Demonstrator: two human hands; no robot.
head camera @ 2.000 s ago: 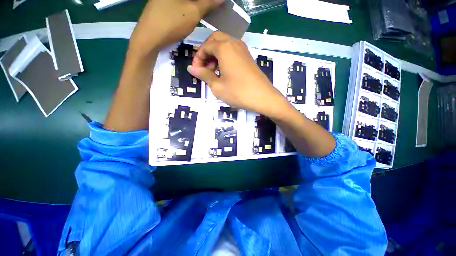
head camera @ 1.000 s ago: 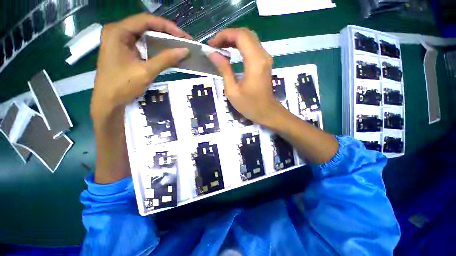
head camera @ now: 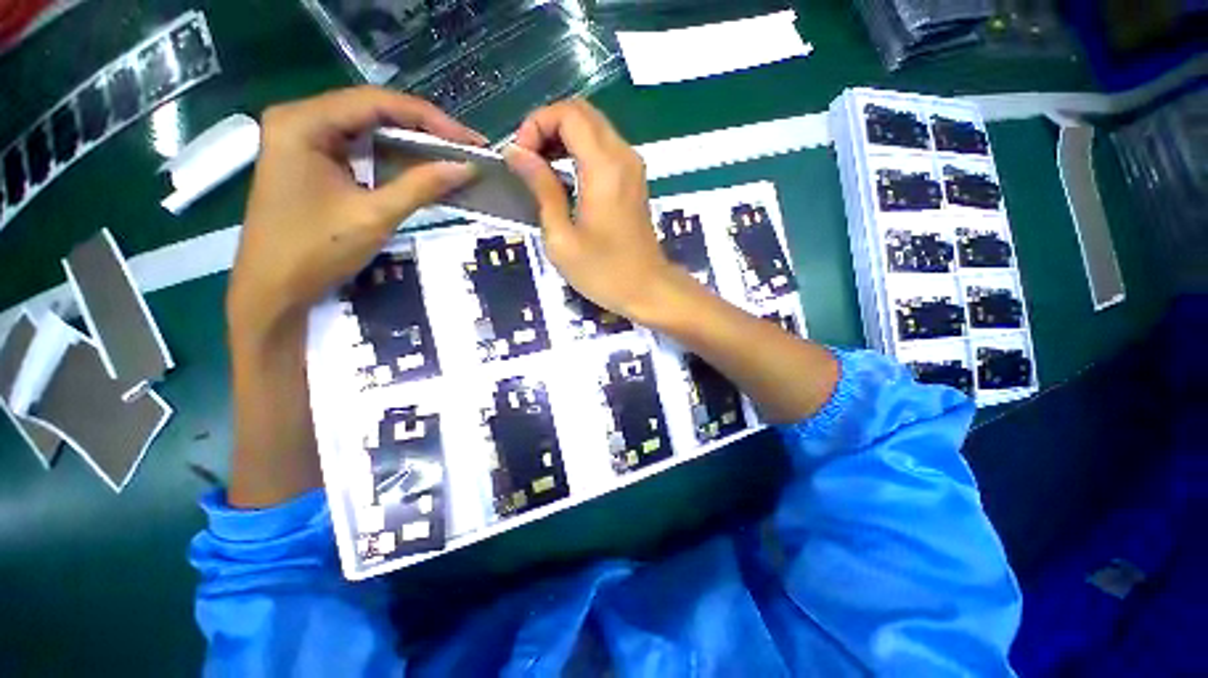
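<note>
My left hand grips a grey-brown sticker sheet with white edges between thumb and fingers, above the back edge of the white parts tray. My right hand pinches the sheet's right end with thumb and index finger. Whether an adhesive pad is at the fingertips cannot be seen. The tray lies tilted in front of me, with black phone parts in two rows of pockets. My right hand and forearm cover some of them. The front-left part has a shiny clear film look.
A tray stack stands at the right, with a sheet strip beyond it. Loose sticker sheets lie left. White backing papers and clear plastic trays lie at the back; a strip of dark parts is far left.
My right hand has moved from over the tray's back-left part to the sheet. My left hand has brought the sheet into fuller view. The camera view has shifted and turned.
</note>
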